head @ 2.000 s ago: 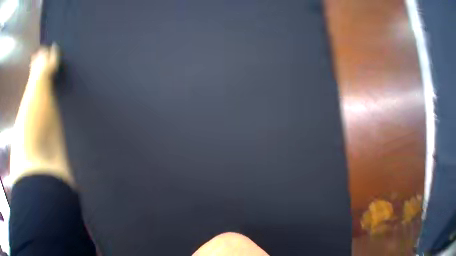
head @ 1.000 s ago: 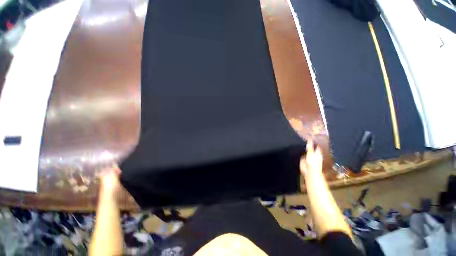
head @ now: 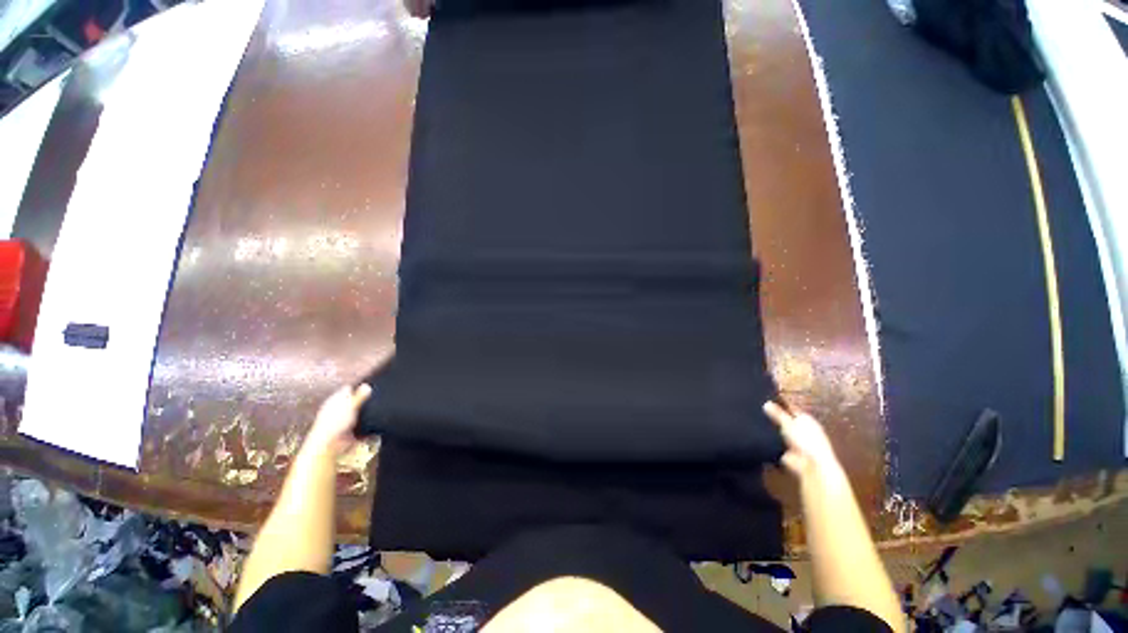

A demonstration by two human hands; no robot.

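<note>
A wide black fabric (head: 575, 198) runs down the middle of the brown wooden table, with a raised fold across its near part. My left hand (head: 337, 418) holds the left corner of the upper ply's near edge. My right hand (head: 802, 438) holds the right corner. A lower black ply (head: 495, 501) shows beneath, between that edge and my body, reaching the table's front edge. The fingers are partly hidden by the cloth.
A white-topped lay (head: 124, 247) with a dark label and a red object (head: 19, 294) are at left. At right lies a dark lay (head: 940, 272) with a yellow strip (head: 1045, 284), a black oblong (head: 967, 465) and a black bundle (head: 990, 43). Scraps cover the floor (head: 773, 602).
The view has shifted, showing more of the left side. Both hands hold the fabric's near edge, now lower over the table and closer in, with the lower ply showing beneath it.
</note>
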